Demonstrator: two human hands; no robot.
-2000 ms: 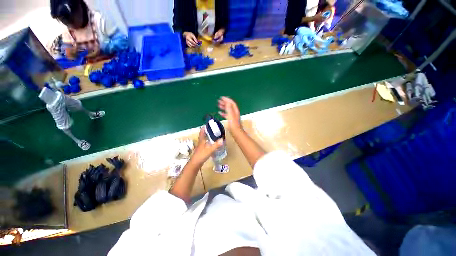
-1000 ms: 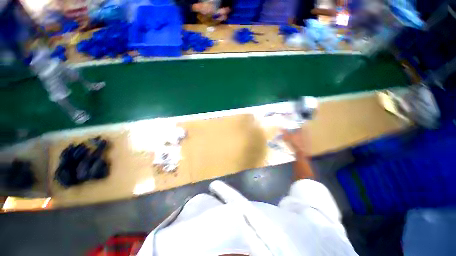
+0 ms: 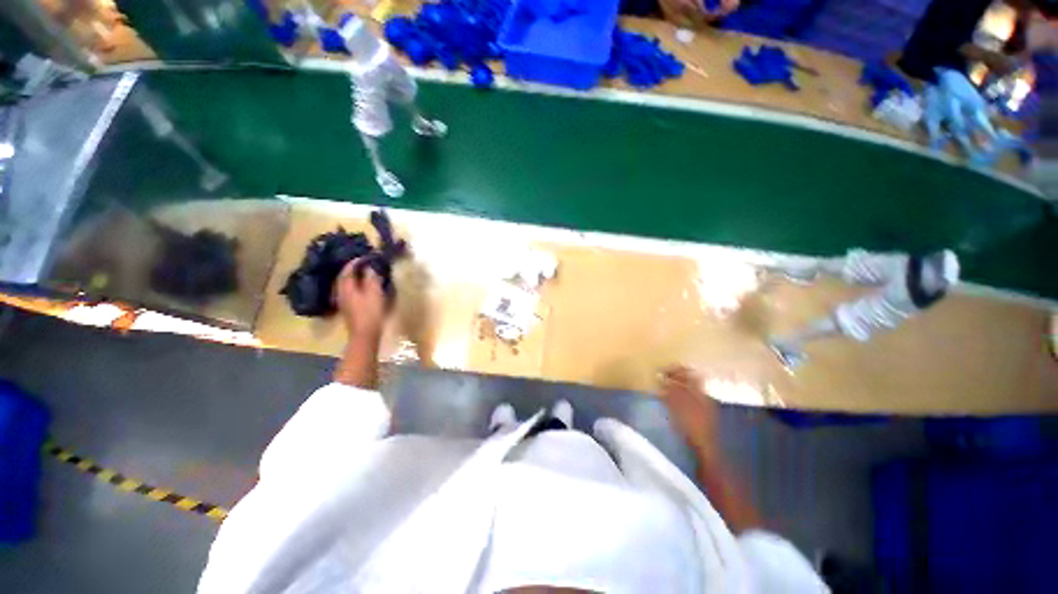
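My left hand is at the black part heap on the left of the bench, its fingers on the dark pieces; whether they grip one is hidden. My right hand is blurred at the bench's front edge, with no part visible in it. A white-grey fitted figure body with a black band around its upper end lies on the right of the bench, apart from my right hand. Small white parts lie in a cluster between my hands.
A green conveyor belt runs behind the bench and carries a figure lower body. A clear-panelled heating box stands left of the heap. A blue bin and blue parts are on the far bench.
The banded body, earlier in my hands, now lies on the right and my right hand has left it. My left hand has come to the black heap. The view has swung left.
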